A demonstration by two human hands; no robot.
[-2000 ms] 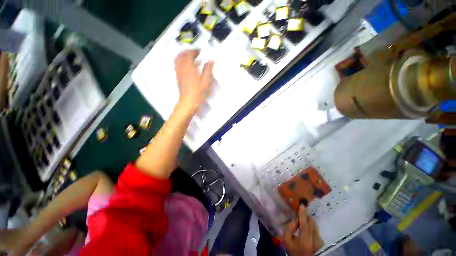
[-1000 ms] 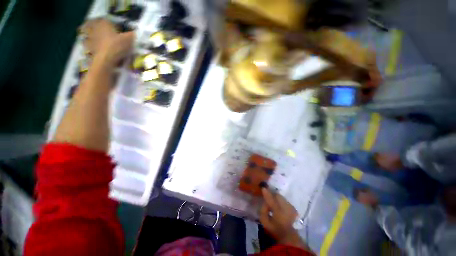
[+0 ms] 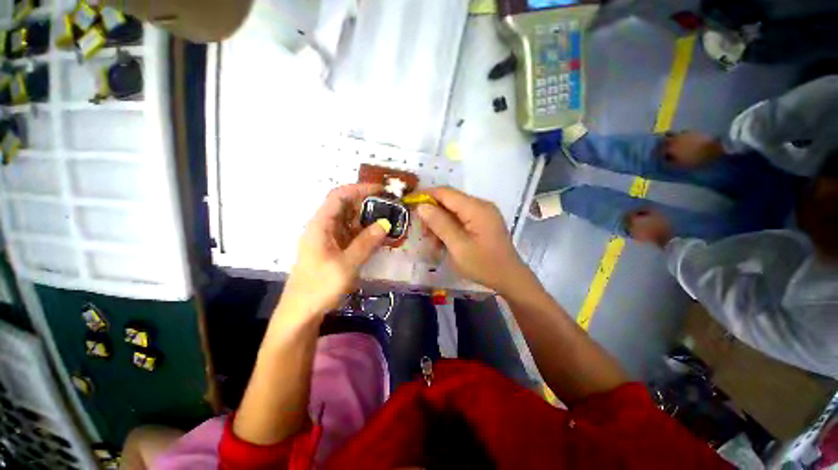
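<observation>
My left hand (image 3: 335,239) holds a small rounded-square black watch case (image 3: 385,217) between thumb and fingers, above the fixture. My right hand (image 3: 469,234) pinches a small yellow tab (image 3: 419,198) at the case's right side. Whether the tab is joined to the case I cannot tell. The orange-brown fixture (image 3: 387,174) lies on the perforated plate (image 3: 441,171), mostly hidden behind the case and my hands.
A white compartmented parts tray (image 3: 118,218) with black-yellow parts is at left, over a green bench (image 3: 165,353) with several loose parts. A beige teach pendant (image 3: 549,73) lies at upper right. A seated person (image 3: 735,239) is at right. A blurred tan machine head (image 3: 198,11) hangs at the top.
My left hand has come from the tray to the fixture and now holds the watch case. My right hand has moved from the fixture's edge to the yellow tab. The view has shifted.
</observation>
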